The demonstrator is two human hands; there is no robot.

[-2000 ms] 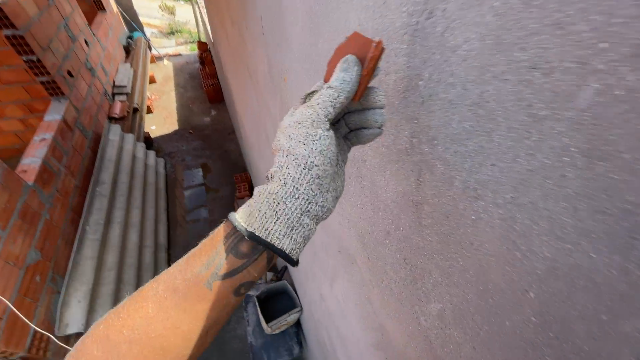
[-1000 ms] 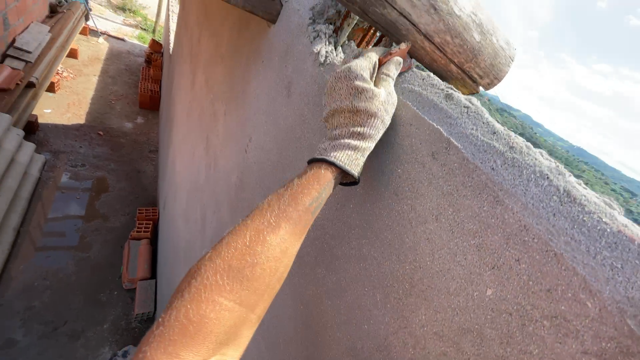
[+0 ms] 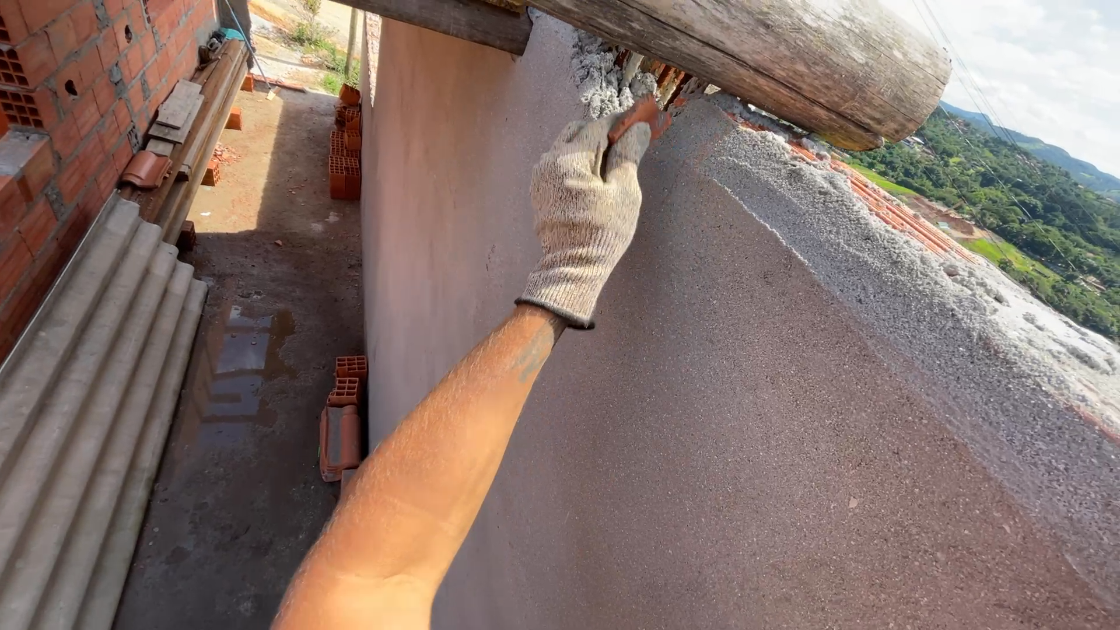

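Observation:
My left hand [image 3: 591, 197], in a light speckled knit work glove, pinches a small reddish piece of broken clay brick or tile [image 3: 637, 121]. It is raised at the top of a plastered wall [image 3: 700, 376], just below a round wooden beam [image 3: 761, 61]. The piece is beside rough wet-looking mortar [image 3: 604, 79] and broken brick [image 3: 672, 83] under the beam; whether it touches them is unclear. The fingertips are partly hidden. My right hand is out of view.
Corrugated sheets [image 3: 96, 376] lean at the left, near wooden planks [image 3: 206, 114] and a brick wall [image 3: 79, 96]. Hollow bricks [image 3: 345, 175] stand along the wall's foot, beside a puddled floor [image 3: 245, 490]. The wall's sloping top bears rough mortar [image 3: 919, 280].
My left hand, still pinching the reddish piece, has moved from the wall's face up to the mortar under the beam. The view has shifted to show the wall top.

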